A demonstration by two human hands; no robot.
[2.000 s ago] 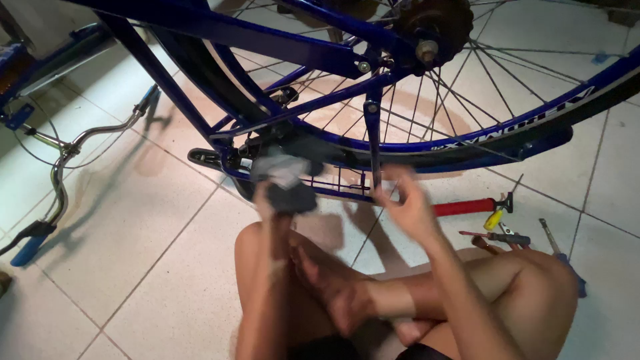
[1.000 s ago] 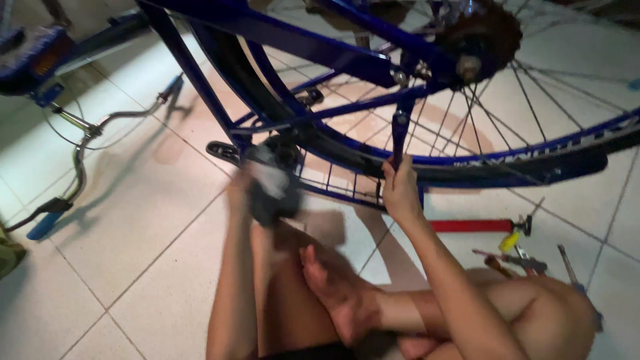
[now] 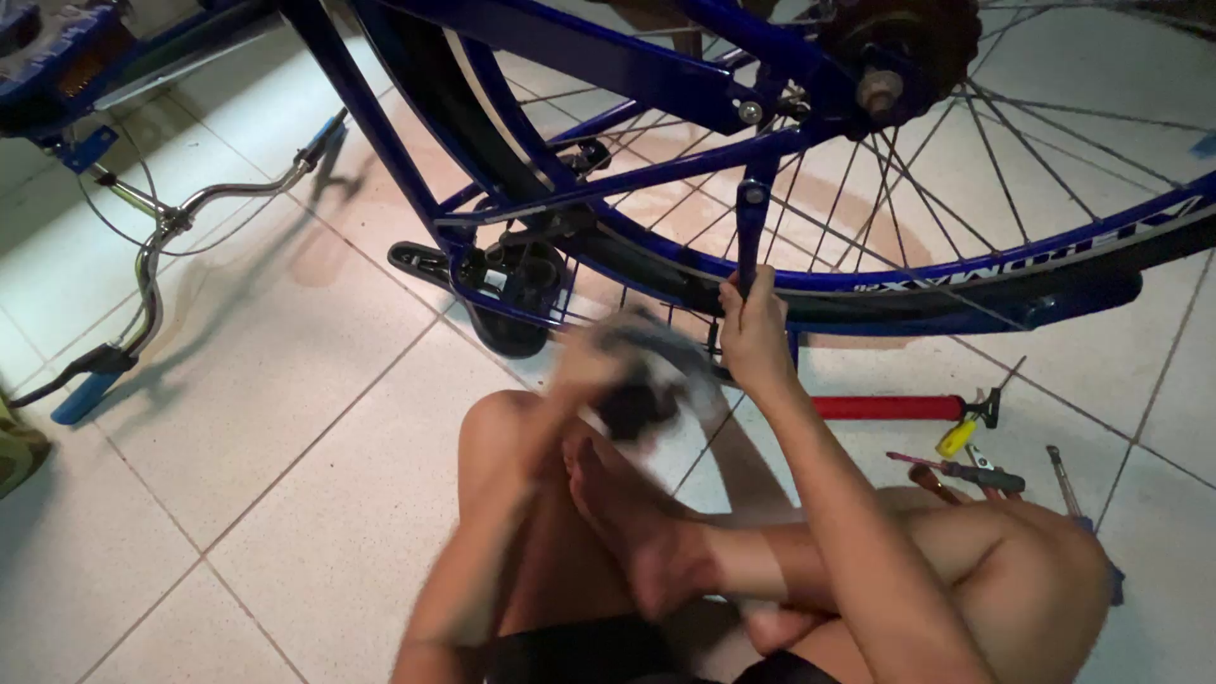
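A blue bicycle stands upside down, its saddle [image 3: 513, 323] on the tiled floor. My right hand [image 3: 758, 332] is closed around the lower part of a blue metal bar [image 3: 751, 214], seemingly a kickstand or a frame stay, bolted near the rear axle [image 3: 880, 90]. My left hand [image 3: 594, 356], blurred, holds a dark and grey cloth [image 3: 641, 399] in front of the rear rack, above my bare foot. The rear wheel's rim [image 3: 855, 282] and spokes lie behind my right hand. The cloth's exact shape is lost in blur.
To the right on the floor lie a red hand pump [image 3: 888, 408], a yellow-handled tool [image 3: 956, 438], a screwdriver [image 3: 988, 475], a brush [image 3: 933, 482] and another metal tool [image 3: 1064, 480] by my knee. The chrome handlebar [image 3: 147, 275] extends at the left. My crossed legs are below the bicycle.
My right hand, blurred beside the blue bar two seconds ago, has closed around it. My left hand has moved the cloth to the right, nearer my right hand.
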